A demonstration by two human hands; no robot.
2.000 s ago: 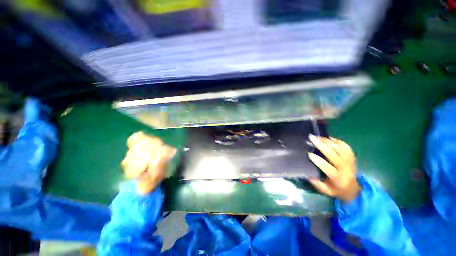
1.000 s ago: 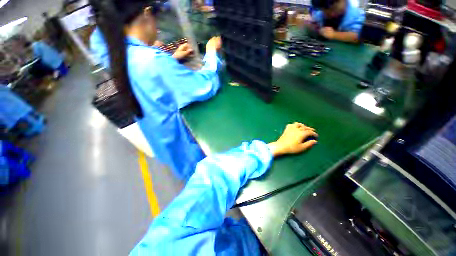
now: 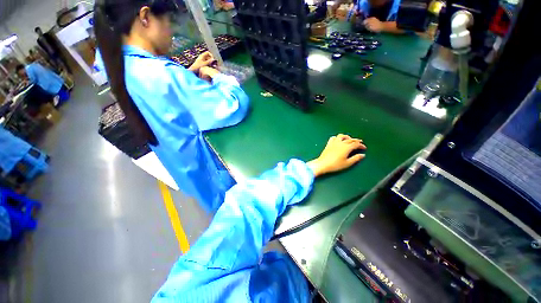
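Note:
My left hand [image 3: 339,155] rests on the green bench mat [image 3: 279,139], fingers slightly apart, with nothing seen in it. To its right and nearer, the black fixture [image 3: 385,251] with white lettering is cut off by the bottom edge. Small metallic parts [image 3: 422,248] show on the fixture beside the clear acrylic guard [image 3: 468,231]. A black cable [image 3: 320,218] runs from near the fixture to the bench edge. My right hand is out of the picture.
An upright black parts tray [image 3: 276,50] stands beyond my left hand, with a small black unit [image 3: 320,98] beside it. A co-worker in a blue smock [image 3: 172,94] sits at the left. Many dark pieces [image 3: 347,44] lie at the far bench.
The view has swung left from the fixture towards the co-worker. My left hand, closed-looking beside the fixture earlier, now lies farther out on the mat. My right hand has left the picture.

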